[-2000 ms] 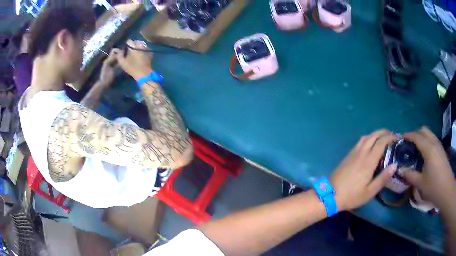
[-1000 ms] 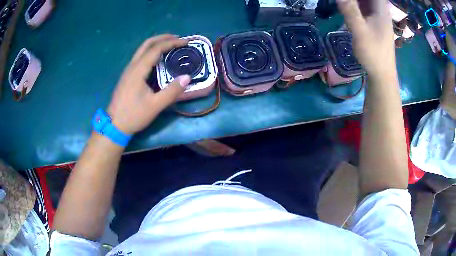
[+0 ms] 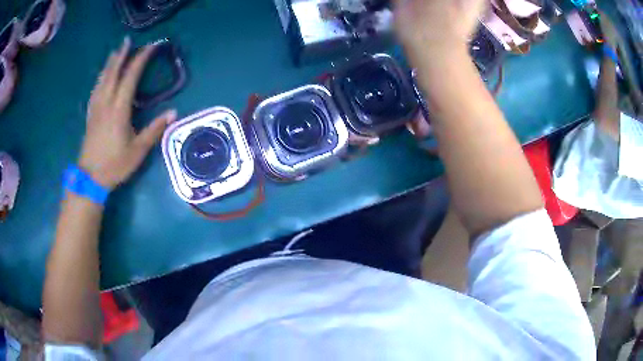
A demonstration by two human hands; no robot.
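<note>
A pink speaker with a white rim and a bare black driver (image 3: 206,154) lies face up at the left end of a row. Beside it is a speaker with a dark frame (image 3: 299,130), its rim shining silver. My left hand (image 3: 116,120) has its fingers spread around the left side of a loose dark frame (image 3: 182,70) on the mat; firm contact cannot be made out. My right hand (image 3: 441,25) is blurred at the top edge, beside the screw feeder; its fingers are cut off and anything held is hidden.
A silver screw feeder (image 3: 331,32) stands at the back. More framed speakers (image 3: 375,94) continue the row to the right, partly behind my right forearm. Other pink speakers (image 3: 44,22) stand at the far left. Another worker's arm (image 3: 608,84) is at the right.
My left hand has let go of the white-rimmed speaker and moved left to the loose frame. My right hand has moved nearer the feeder. The view has shifted.
</note>
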